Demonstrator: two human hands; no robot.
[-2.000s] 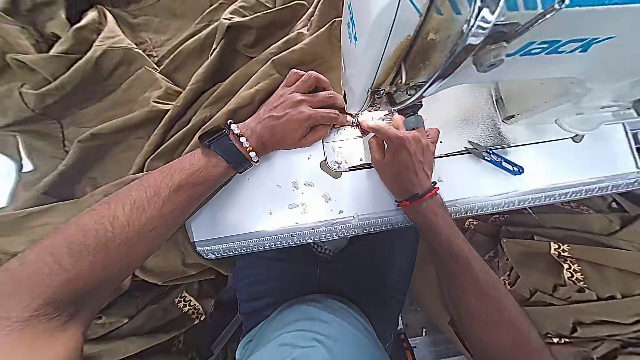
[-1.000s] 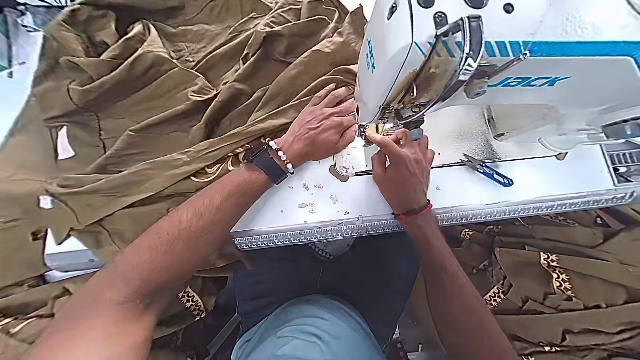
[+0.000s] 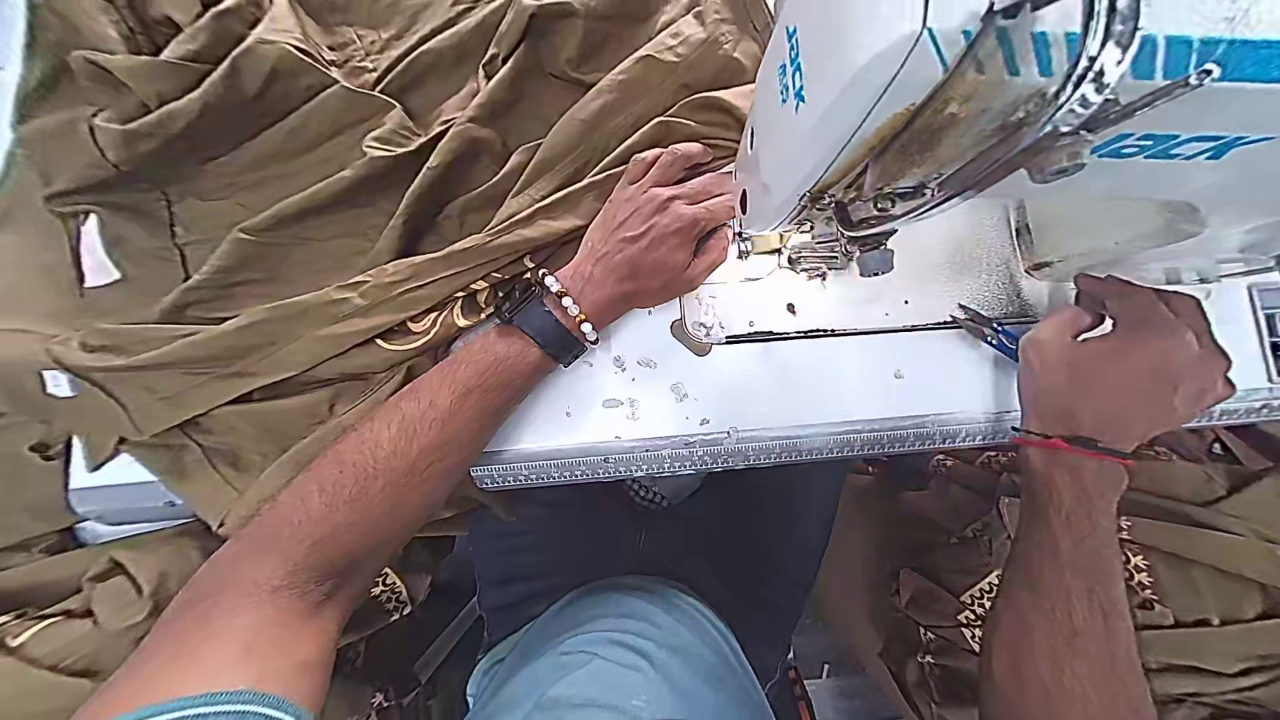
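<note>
My left hand point(image 3: 665, 230) lies on brown fabric point(image 3: 400, 200) just left of the needle area of a white Jack sewing machine point(image 3: 850, 100); its fingertips are partly hidden beside the machine head. The presser foot point(image 3: 815, 258) stands over the metal needle plate, right of that hand. At the right, my right hand point(image 3: 1125, 360) has its fingers curled over the handles of blue thread snips point(image 3: 990, 332), whose metal tips point left. How firmly it grips them is hidden by the hand.
A metal measuring strip point(image 3: 740, 450) runs along the front edge of the white machine table point(image 3: 830, 385). Scraps and worn marks lie left of centre. More brown fabric with gold patterns point(image 3: 985, 600) hangs below at both sides, around my lap.
My right hand has moved from the presser foot area right to the snips, which lay on the table before. My left hand has stayed by the machine head.
</note>
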